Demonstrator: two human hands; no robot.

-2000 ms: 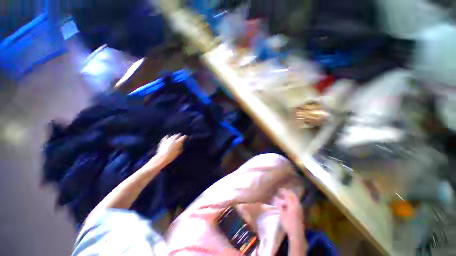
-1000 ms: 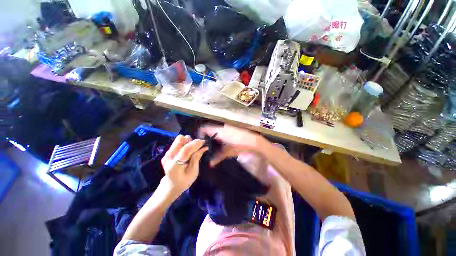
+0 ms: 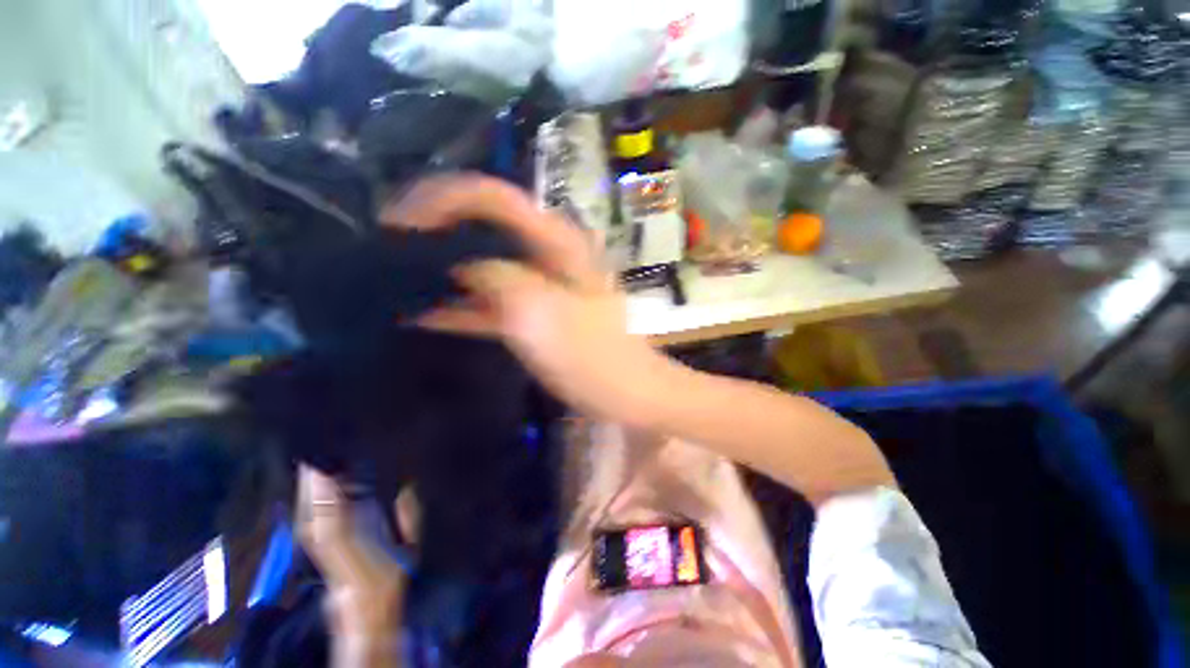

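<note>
A dark garment [image 3: 392,339] is raised in front of me, left of the machine, and blurred by motion. My right hand [image 3: 522,274] grips its upper right part, fingers spread around the cloth. My left hand [image 3: 342,529] is lower down at the garment's lower left, blurred and partly hidden by the cloth; its hold is unclear. A smartphone [image 3: 650,557] with a lit screen lies on the pale pink apron [image 3: 692,639] over my lap.
The white machine head [image 3: 570,170] stands on the pale table [image 3: 835,298]. An orange [image 3: 800,234], a bottle [image 3: 812,170] and a plastic bag [image 3: 731,196] are right of it. A blue crate [image 3: 1044,392] is at my right. A slatted stool [image 3: 176,604] is at lower left.
The view has turned right. The dark garment has gone from my lap up to the left, raised and spread out. My hands, close together before, are now apart, the right one higher.
</note>
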